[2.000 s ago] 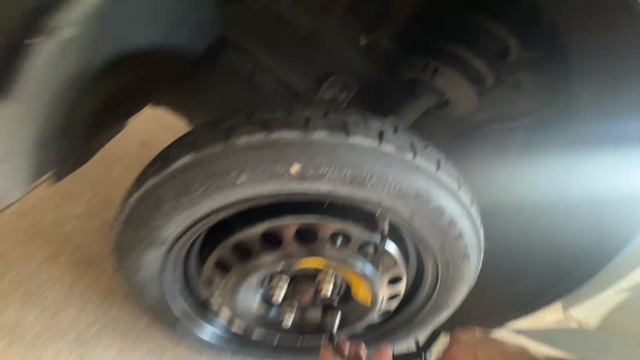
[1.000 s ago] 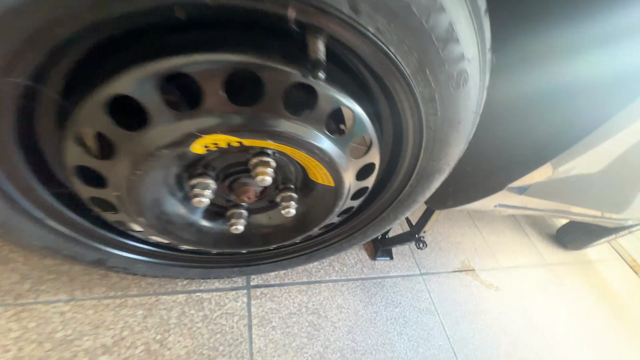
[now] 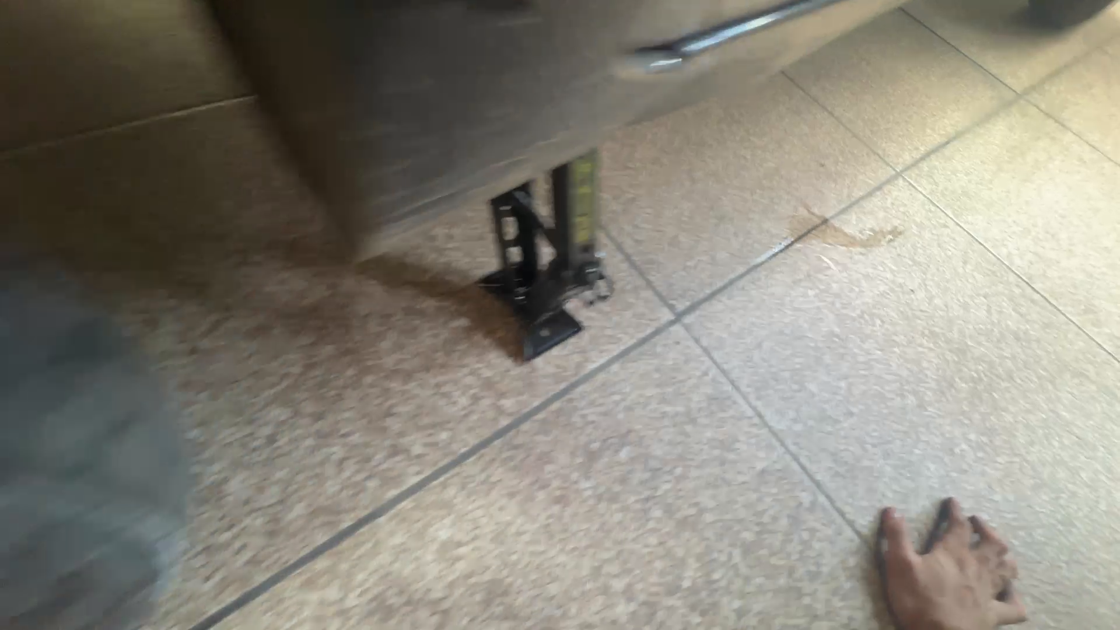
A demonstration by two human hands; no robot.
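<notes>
My right hand [image 3: 949, 573] is at the lower right, palm down on the tiled floor, its fingers spread and holding nothing. Up and to the left of it, out of its reach, a black scissor jack [image 3: 551, 262] stands on the tiles with its foot flat on the floor. The top of the jack is hidden behind the car's lower body panel [image 3: 490, 105]. A yellow-green label with writing runs along one jack arm. My left hand is out of view.
Blurred grey cloth [image 3: 79, 437] fills the left edge. A bright trim strip [image 3: 744, 35] runs along the car's side at the top. Speckled floor tiles [image 3: 525, 516] with dark joints lie below, with a brownish mark [image 3: 844, 232] on them. A dark rounded thing [image 3: 1067, 10] is at the top right.
The view has swung away from the wheel with its yellow label and lug nuts to the jack and floor. Fingers low by the tyre two seconds ago are gone; my right hand now shows on the floor.
</notes>
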